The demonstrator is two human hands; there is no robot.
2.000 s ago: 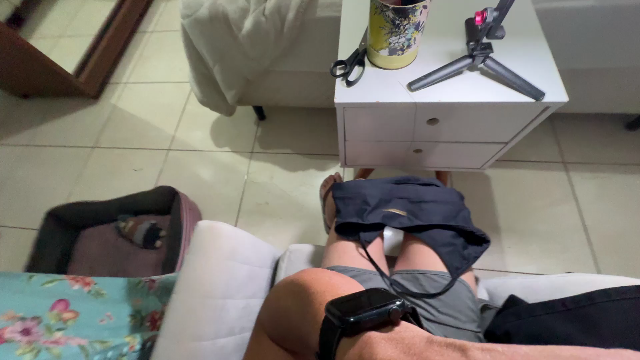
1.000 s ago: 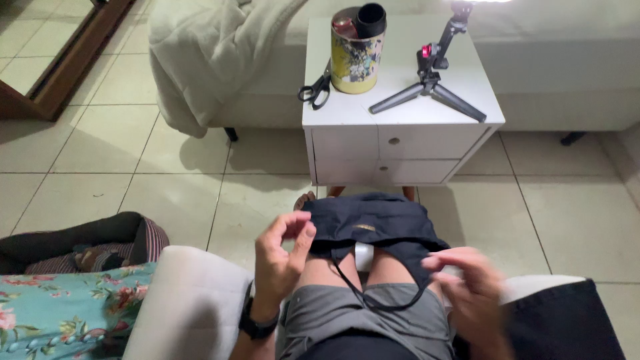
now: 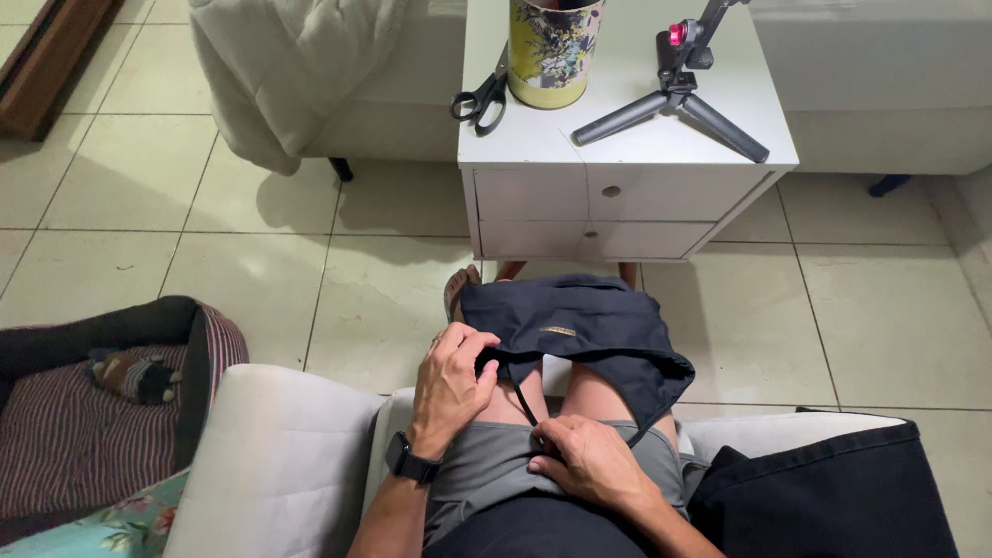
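Observation:
Across my knees lies a dark navy fabric bag [image 3: 570, 310] with a small metal-coloured tag and a thin cord strap [image 3: 525, 399]. My left hand [image 3: 453, 380], with a black smartwatch on its wrist, touches the bag's left edge between thumb and fingers. Over my grey shorts, my right hand [image 3: 581, 461] has its fingers curled at the lower part of the cord, pinching it. The fingertips of that hand are partly hidden.
A white two-drawer cabinet [image 3: 535, 194] stands ahead, bearing black scissors [image 3: 488, 101], a floral tin [image 3: 550, 58] and a mini tripod [image 3: 674, 97]. Left is a striped pet bed [image 3: 85, 418] holding a small plush toy [image 3: 136, 377]. Black cloth [image 3: 829, 488] lies at right on the pale seat.
Two seconds ago a forearm with the watch crossed the view. One second ago both hands were raised beside the bag; now the left is at its edge and the right at the cord.

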